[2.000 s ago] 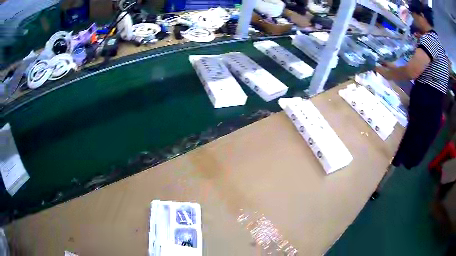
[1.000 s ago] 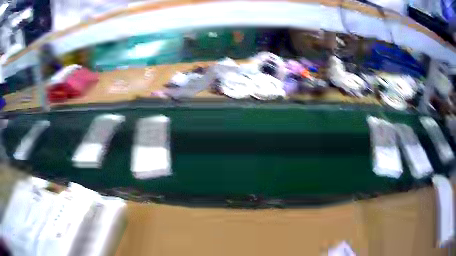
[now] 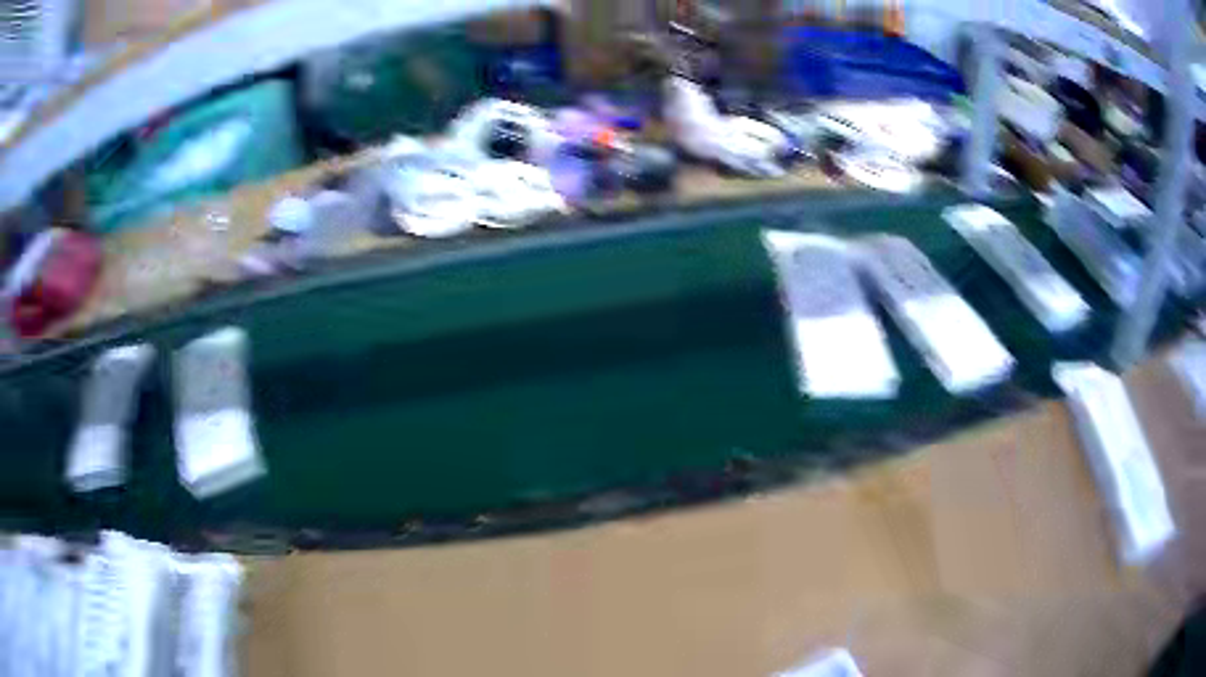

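Neither of my hands can be made out. Long white retail boxes lie across the green conveyor belt (image 3: pixel 529 384): two at the left, one of them a white box (image 3: pixel 216 413), and several at the right, with a near pair led by another box (image 3: pixel 833 318). A stack of white boxes (image 3: pixel 119 608) sits at the lower left on the bench. One long box (image 3: pixel 1118 463) lies on the brown cardboard cover (image 3: pixel 595 595) at the right. A small white piece (image 3: pixel 823 664) is cut off by the bottom edge. The picture is blurred.
Beyond the belt, a shelf holds white rings (image 3: pixel 463 192), mixed purple and dark parts (image 3: pixel 595 146), a blue crate (image 3: pixel 866 64) and a red bin (image 3: pixel 56 280). White posts (image 3: pixel 981 113) stand at the right. A dark shape (image 3: pixel 1181 655) shows at the lower right corner.
The view swung left, then partly back right. The left box stack and left belt boxes, absent two seconds ago, now show. The person in the striped top is out of view.
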